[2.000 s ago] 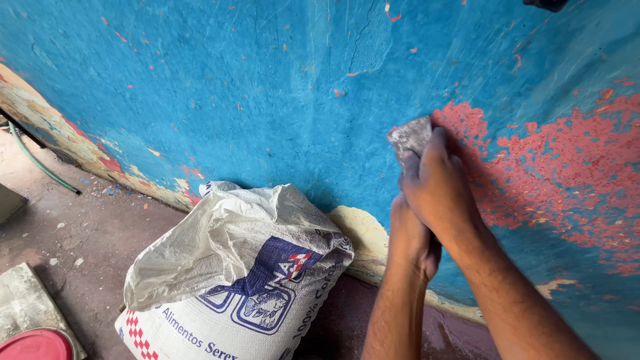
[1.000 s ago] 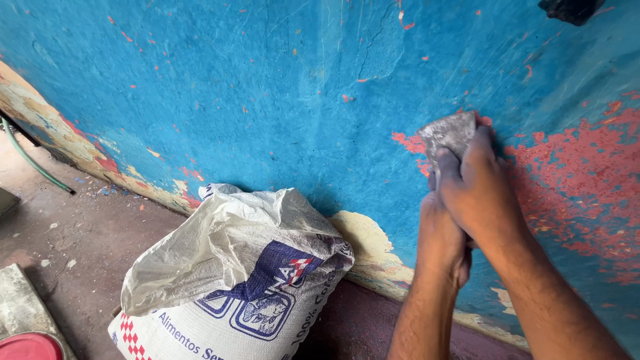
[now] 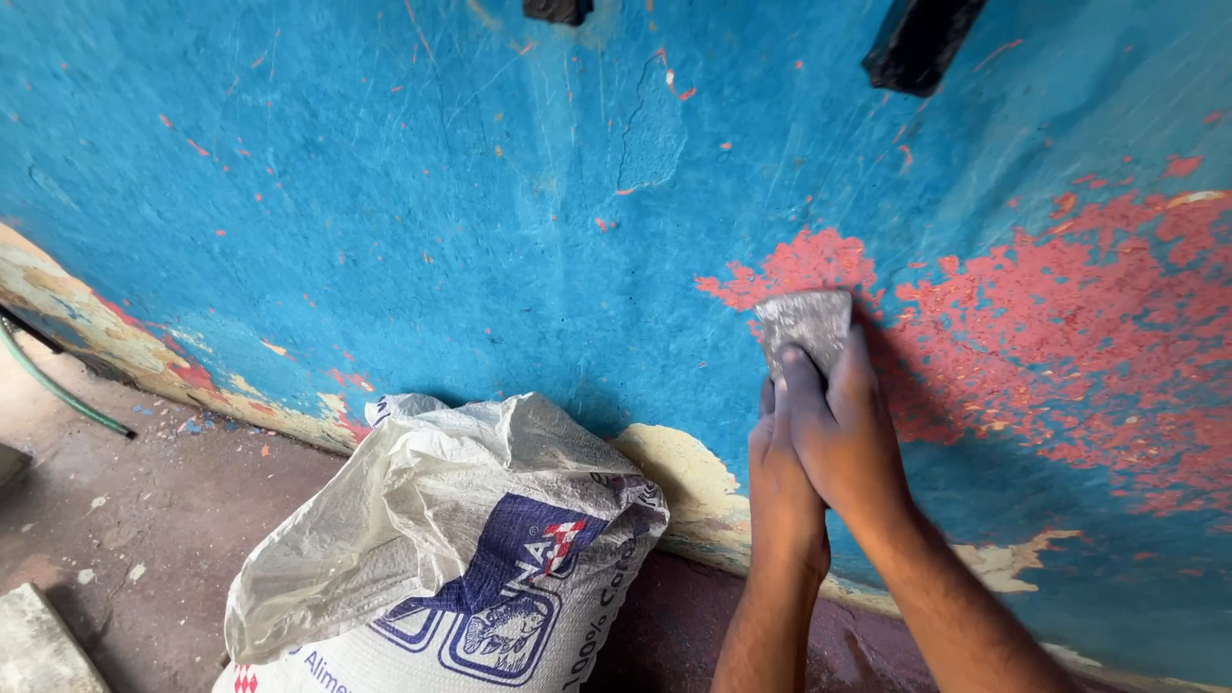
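Observation:
Both hands grip one flat metal scraper blade (image 3: 807, 325), its wide edge against the blue painted wall (image 3: 500, 241). My right hand (image 3: 852, 423) is uppermost, with its fingers along the blade. Pressed beside and partly under it, my left hand (image 3: 789, 462) closes round the lower part of the tool; any handle is hidden. Around the blade's edge the blue paint is off and a red layer (image 3: 818, 258) shows, with a larger speckled red patch (image 3: 1039, 337) to the right.
A white woven sack (image 3: 433, 577) stands on the floor against the wall, left of my arms. A green hose (image 3: 63, 390) and a pale slab (image 3: 43, 645) lie at the left. Two black objects (image 3: 924, 43) jut in at the top. Paint flakes dot the floor.
The hands have moved the scraper over the wall. A red area now shows above and left of the blade, where blue paint was in the earliest frame.

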